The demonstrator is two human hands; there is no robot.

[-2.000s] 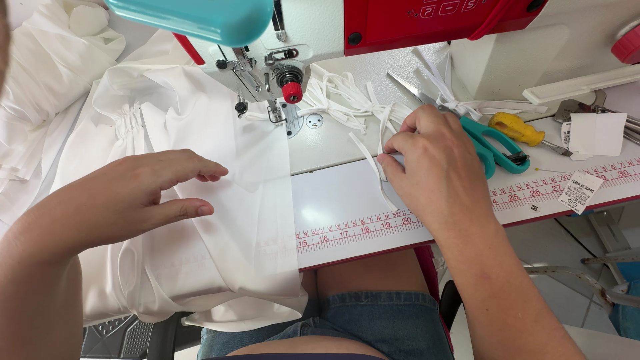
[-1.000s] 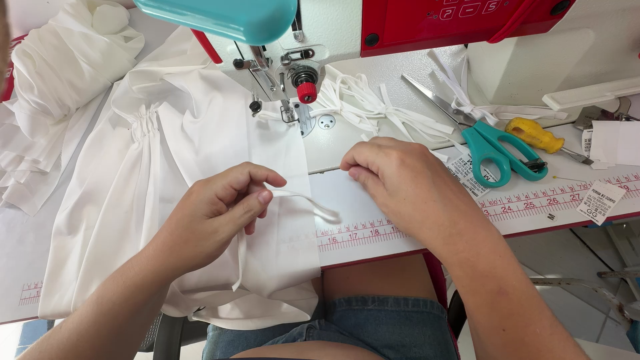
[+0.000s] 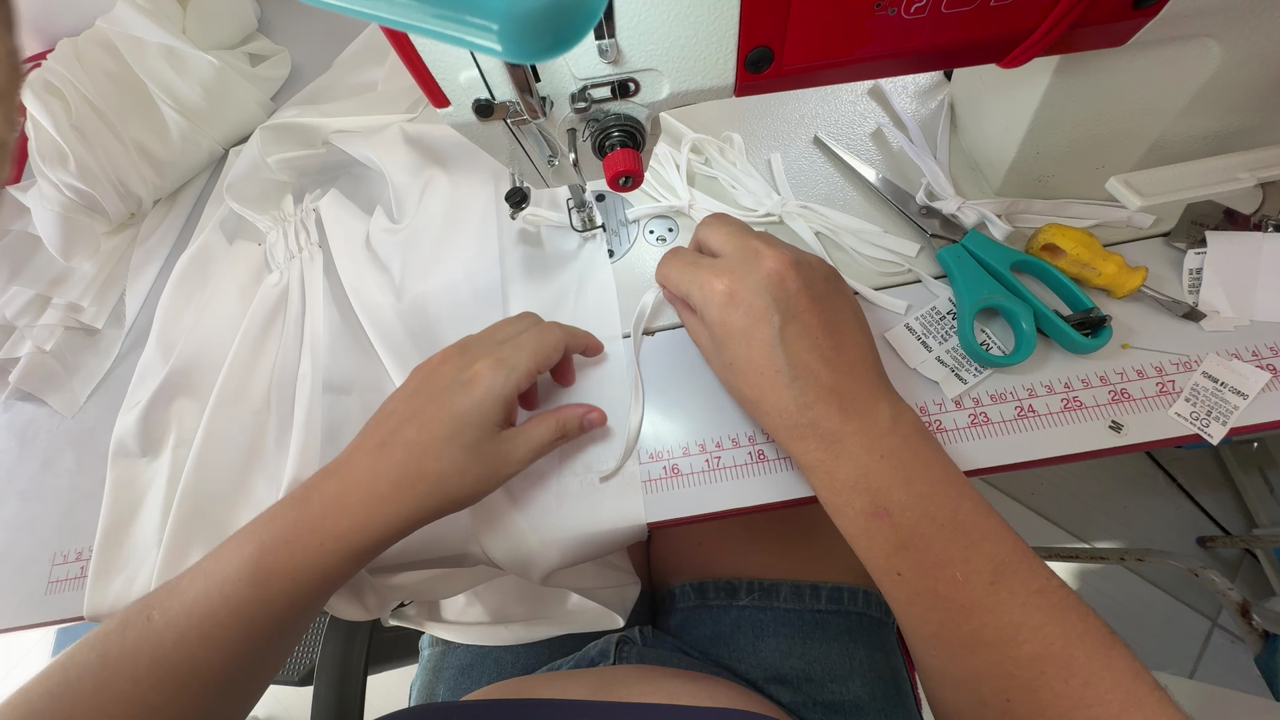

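White fabric [image 3: 400, 250] with a gathered section lies on the sewing machine table, its right edge under the presser foot [image 3: 585, 212]. My right hand [image 3: 775, 310] pinches a thin white strap [image 3: 637, 390] just right of the fabric edge; the strap hangs down from my fingertips in a curve. My left hand [image 3: 480, 410] hovers over or rests on the fabric, thumb and fingers apart, holding nothing visible. Behind my right hand a bundle of white straps [image 3: 770, 200] lies on the machine bed. The white and red sewing machine [image 3: 700, 100] stands above.
To the right lie teal-handled scissors [image 3: 1020, 295], a yellow-handled screwdriver [image 3: 1085, 262], several printed fabric labels [image 3: 1218, 397] and a tied strap bundle [image 3: 960, 205]. A printed ruler [image 3: 1060, 390] runs along the front table edge. More bunched white fabric [image 3: 140, 150] lies at the far left.
My right hand went from the strap bundle toward my left hand, and the strap stretched near both. Now the strap hangs from my right hand, and my left fingers have spread.
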